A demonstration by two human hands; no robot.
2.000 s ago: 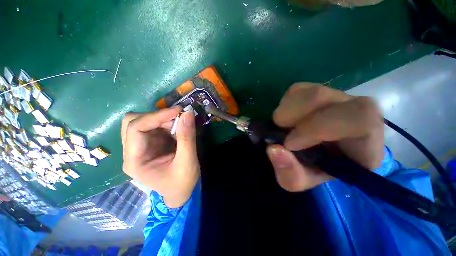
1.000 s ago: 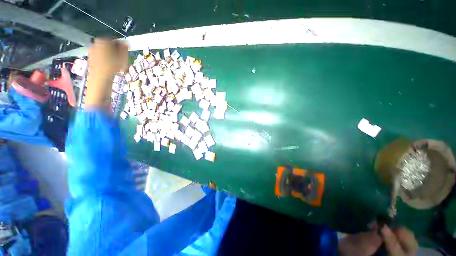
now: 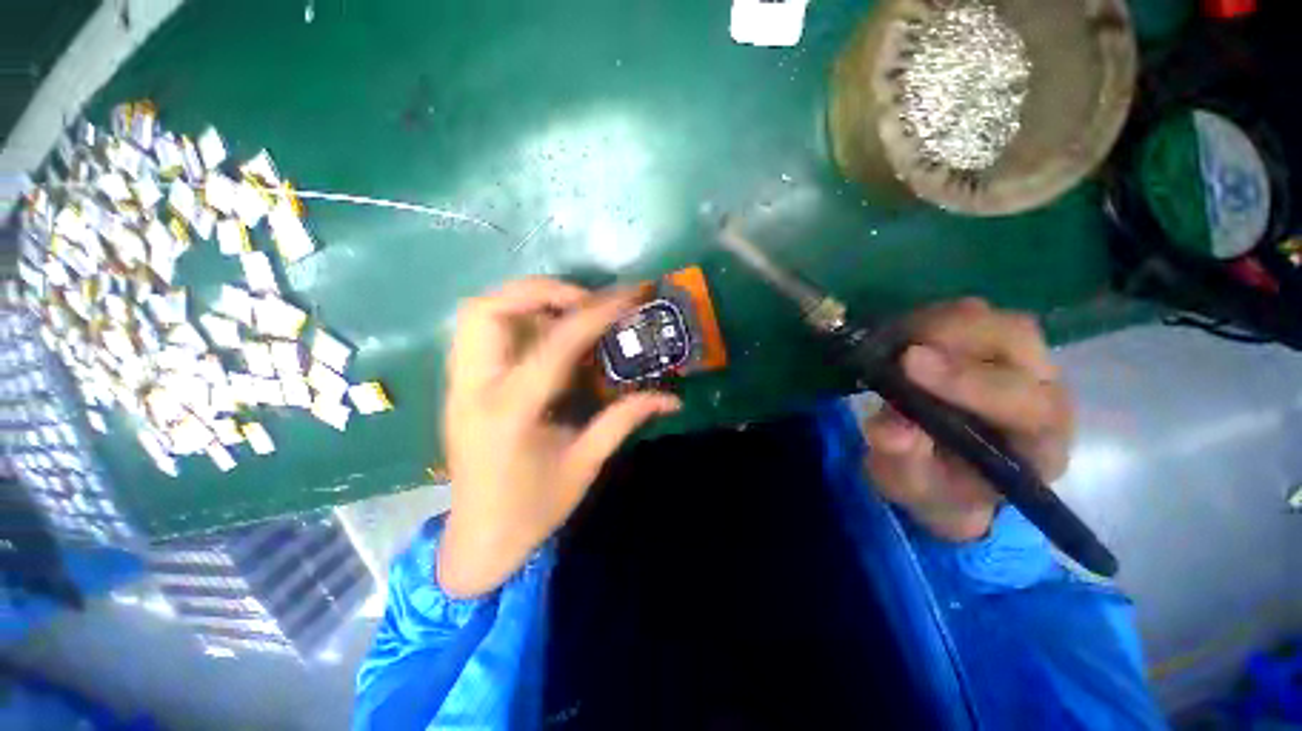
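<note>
A dark watch housing (image 3: pixel 647 343) with a pale rim and parts showing inside lies at the orange soldering fixture (image 3: pixel 700 317), near the middle. My left hand (image 3: pixel 536 407) holds the housing between thumb and fingers at its left side. My right hand (image 3: pixel 971 414) holds the black soldering iron (image 3: pixel 935 403) like a pen. Its metal tip points up and left, above the mat to the right of the fixture, touching neither housing nor fixture. No battery can be made out in my left fingers.
A battery pile (image 3: pixel 179 321) lies left, with a thin solder wire (image 3: pixel 393 204) standing out from it. The round tip cleaner (image 3: pixel 1064 136), a white piece (image 3: pixel 768 20) and a round black device (image 3: pixel 1207 183) are at the upper right. Trays (image 3: pixel 264 586) show below the bench edge.
My left arm has come back from the far left, and its hand is now on a housing at the fixture. My right hand has moved the iron away from the tip cleaner.
</note>
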